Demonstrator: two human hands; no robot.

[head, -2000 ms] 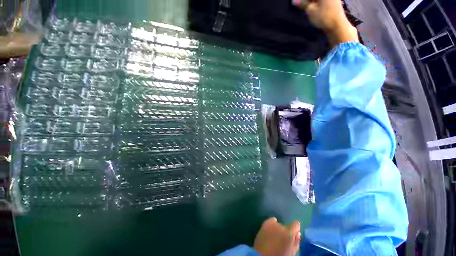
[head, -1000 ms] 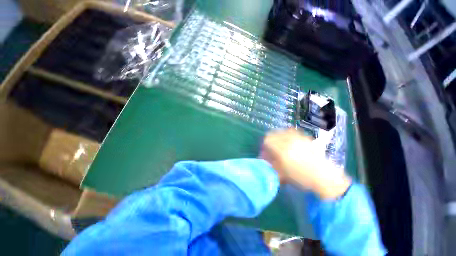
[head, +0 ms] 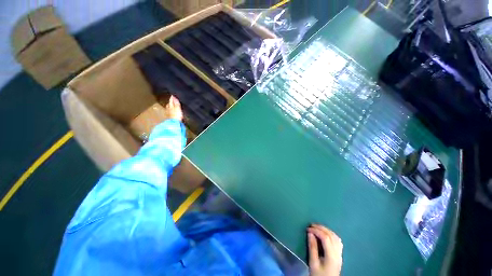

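My left hand point(head: 173, 108) reaches into the big brown cover carton point(head: 110, 132) at the left, its fingers by the end of a row of black back covers point(head: 186, 86) standing on edge. Whether the fingers grip a cover cannot be told. My right hand point(head: 325, 250) rests on the near edge of the green bench point(head: 259, 156), fingers bent, with a dark gap between thumb and fingers and no object visible in it.
A clear ribbed tray point(head: 334, 102) lies on the bench. A small black box point(head: 426, 172) and a shiny clear pouch point(head: 430, 218) are at the right. Black covers point(head: 437, 81) are piled at the far end. Clear wrap point(head: 267, 56) hangs over the carton edge. A brown carton point(head: 48, 46) stands on the floor.
The view has swung left toward the carton. My left hand has moved from over the bench into the carton. My right hand has moved from beside the black box to the bench's near edge.
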